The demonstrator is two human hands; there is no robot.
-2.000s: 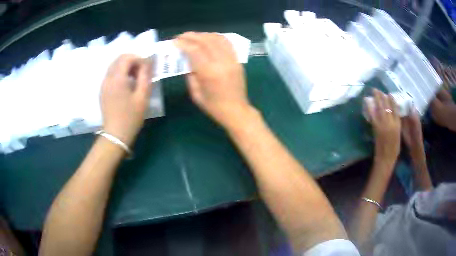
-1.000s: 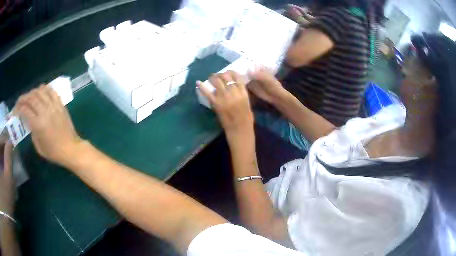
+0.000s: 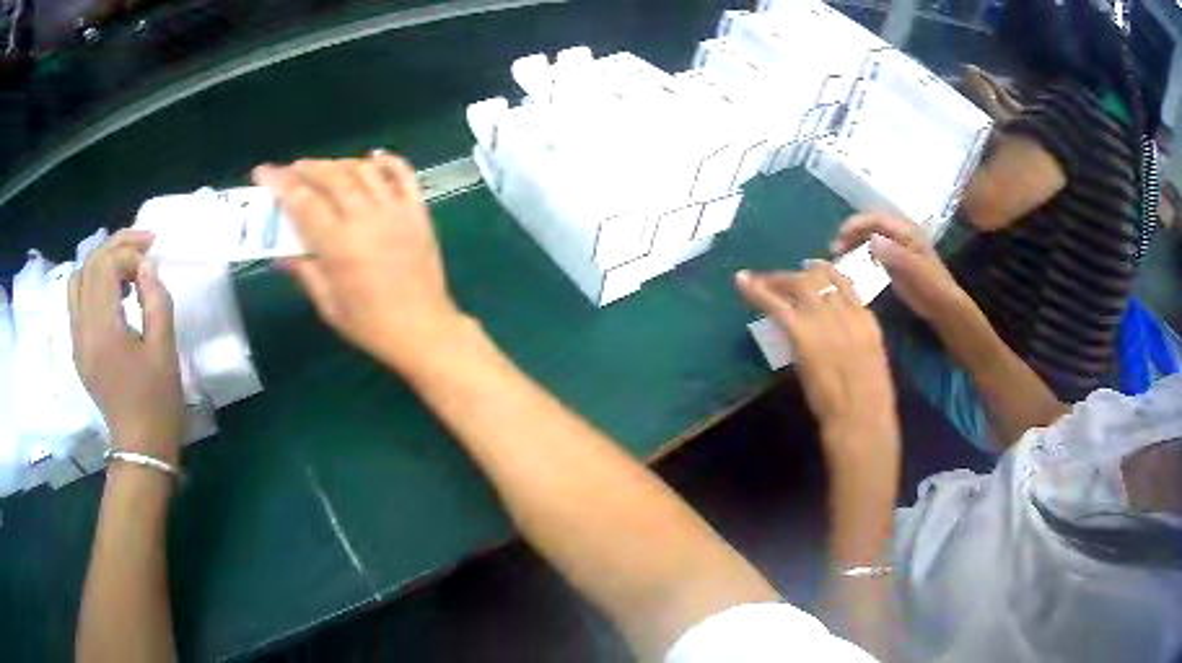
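A long white printed carton (image 3: pixel 233 224) is held crosswise above the near end of the left row of cartons (image 3: pixel 214 317). My right hand (image 3: pixel 370 246) is closed over the carton's right end from above. My left hand (image 3: pixel 126 324) is at the carton's left end, thumb and index finger curled towards it; whether they grip it is not clear. The left row is bright white and uneven, running off the left edge.
A stepped stack of white cartons (image 3: pixel 609 181) stands on the dark-green bench (image 3: pixel 428 427). A neighbour in white handles a carton (image 3: pixel 862 268) at the right. A farther carton stack (image 3: pixel 907 130) is beside a person in a striped top (image 3: pixel 1076 220). A curved rail runs behind.
The view has swung right, then partly back left, bringing both my hands into full view. The carton remains in my right hand. The neighbour's hands have moved apart along their carton.
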